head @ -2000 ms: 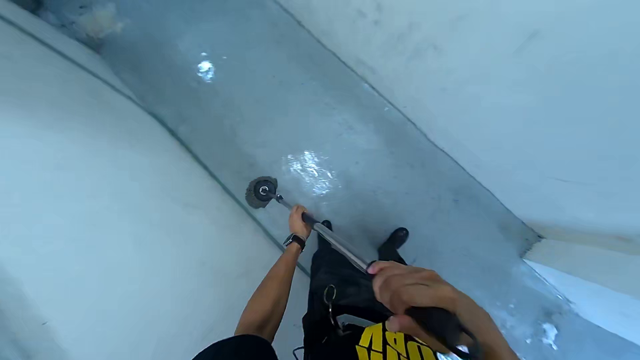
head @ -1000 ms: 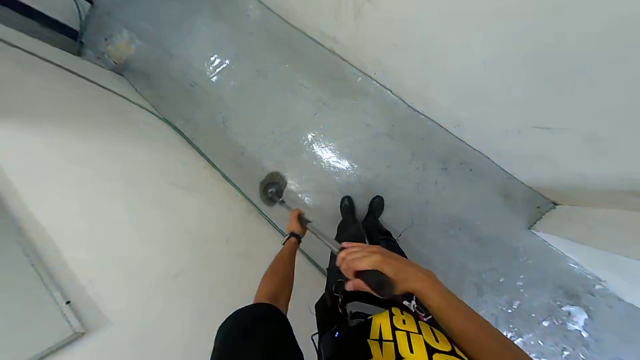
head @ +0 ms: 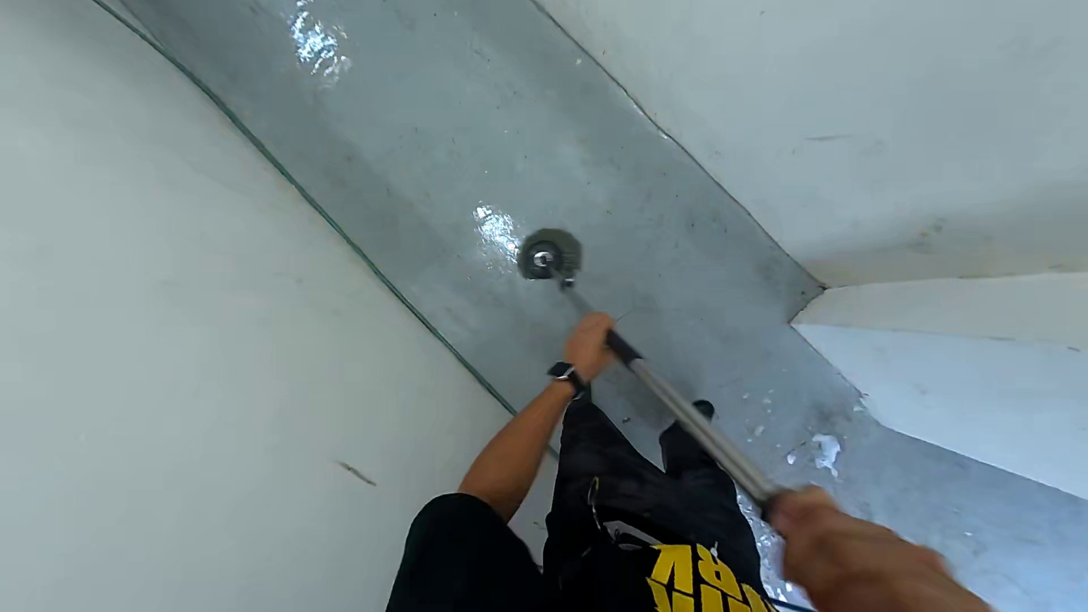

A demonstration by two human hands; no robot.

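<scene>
My left hand [head: 590, 347], with a dark watch on its wrist, is closed around the lower part of a long metal pole [head: 693, 421] with black sections. The blurred fist of my right hand [head: 837, 540] grips the pole's upper end at the lower right. At the pole's far end, a round, dark scrubbing brush head [head: 550, 254] is over the wet grey floor, beside a bright patch of reflected light. Whether its bristles press on the floor cannot be told.
A green hose or cable [head: 340, 229] runs along the foot of the left white wall [head: 187, 340]. Another white wall [head: 892, 127] bounds the floor on the right, with a projecting corner [head: 935, 357]. Whitish foam or residue [head: 824, 453] lies on the floor near that corner.
The brush head has moved away from the green line at the left wall, out over the floor. Both hands have stayed on the pole. The view has shifted.
</scene>
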